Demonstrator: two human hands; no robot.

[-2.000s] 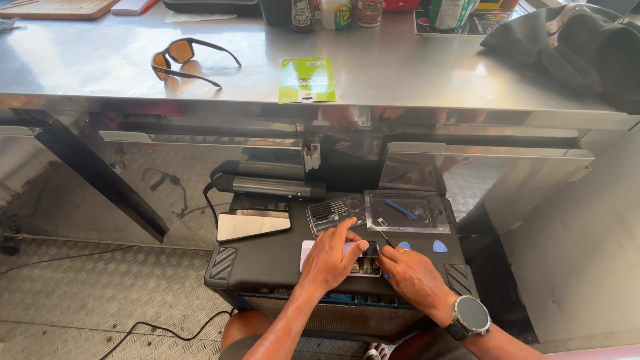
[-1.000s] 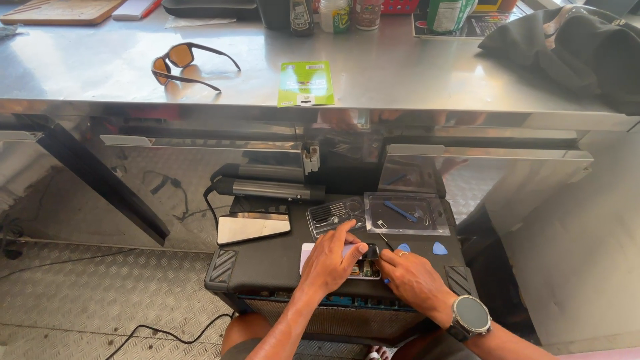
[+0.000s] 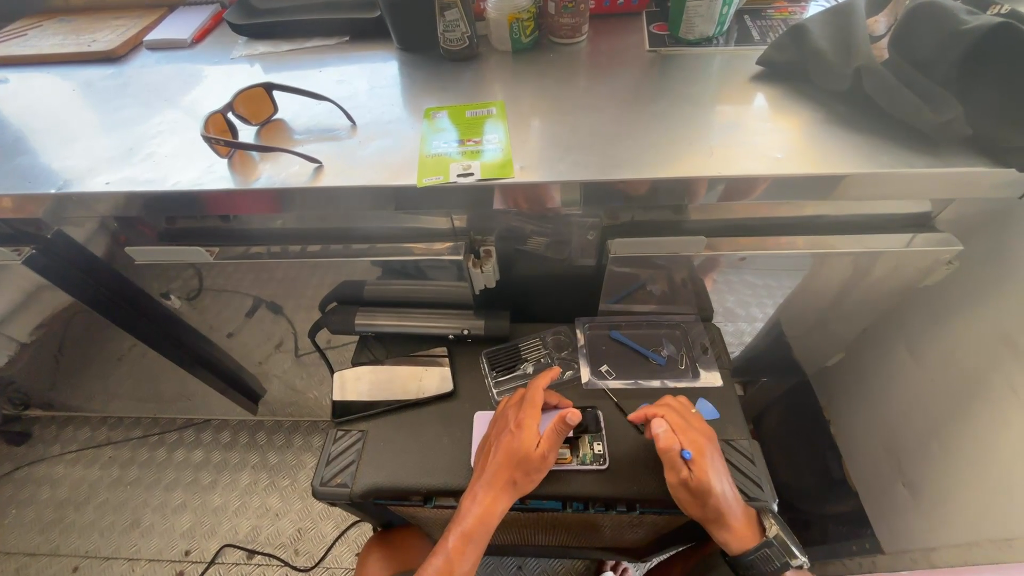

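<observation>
An opened smartphone [image 3: 594,453] with bare inner boards lies on a black speaker-like case [image 3: 416,460]. My left hand [image 3: 524,432] rests over the phone's left and middle part, fingers spread; whether it grips a part there is hidden. To the right of the phone, my right hand [image 3: 680,448] is curled, with a small blue-ended tool [image 3: 686,454] showing in it. A thin dark screwdriver [image 3: 620,406] lies at its fingertips. A clear case of driver bits [image 3: 520,362] sits behind my left hand. Beside it a clear plastic tray [image 3: 648,352] holds a blue pry tool [image 3: 638,347]. A blue triangular pick [image 3: 706,409] lies behind my right hand.
A second phone [image 3: 392,384] with a reflective surface lies at the case's left, before a silver-and-black cylindrical device [image 3: 416,322]. Above, the metal counter [image 3: 608,120] holds sunglasses [image 3: 254,108], a green package card [image 3: 466,142], bottles and a dark cloth [image 3: 904,72]. A cable [image 3: 296,566] crosses the floor.
My right hand has moved a little to the right, away from the phone, and more of the phone's inside shows. The left hand stays over the phone.
</observation>
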